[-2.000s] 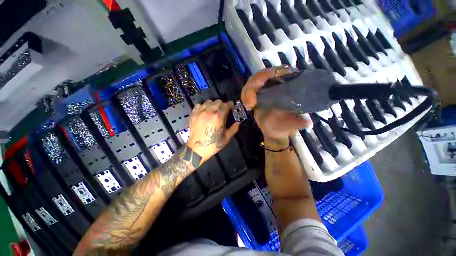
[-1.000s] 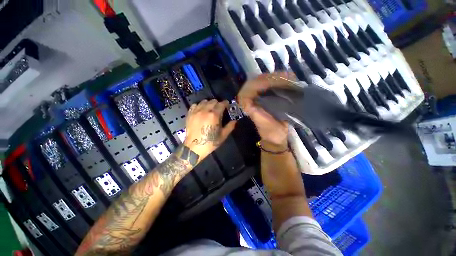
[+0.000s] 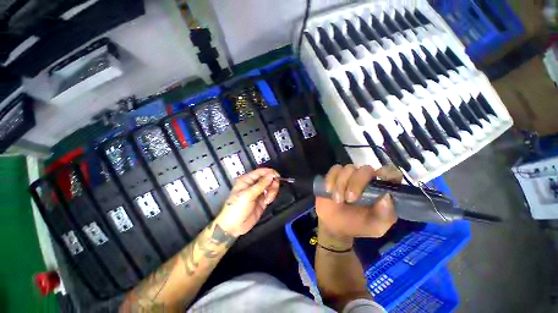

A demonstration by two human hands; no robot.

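My right hand (image 3: 358, 202) is closed round the grey-black electric screwdriver (image 3: 416, 202), held nearly level with its front end pointing left. My left hand (image 3: 252, 198) pinches a tiny object at its fingertips, by the screwdriver's tip (image 3: 287, 180); it looks like a screw but is too small to be sure. Below and behind the hands lies a row of several long black housings (image 3: 162, 229). Each visible one bears a small silver plate (image 3: 178, 192). The plate at the right end (image 3: 306, 127) is uncovered.
Blue bins with screws (image 3: 211, 117) and a red bin (image 3: 66, 171) stand behind the housings. A white tray (image 3: 398, 116) with black blade-shaped parts is at the right. A blue crate (image 3: 398, 263) sits below it. A red disc (image 3: 46, 282) is at the left, by the green belt (image 3: 15, 226).
Both hands have left the right-end housings and drawn back towards me. The screwdriver has swung from upright over the plate to nearly level, its tip at my left fingertips. The camera view has shifted.
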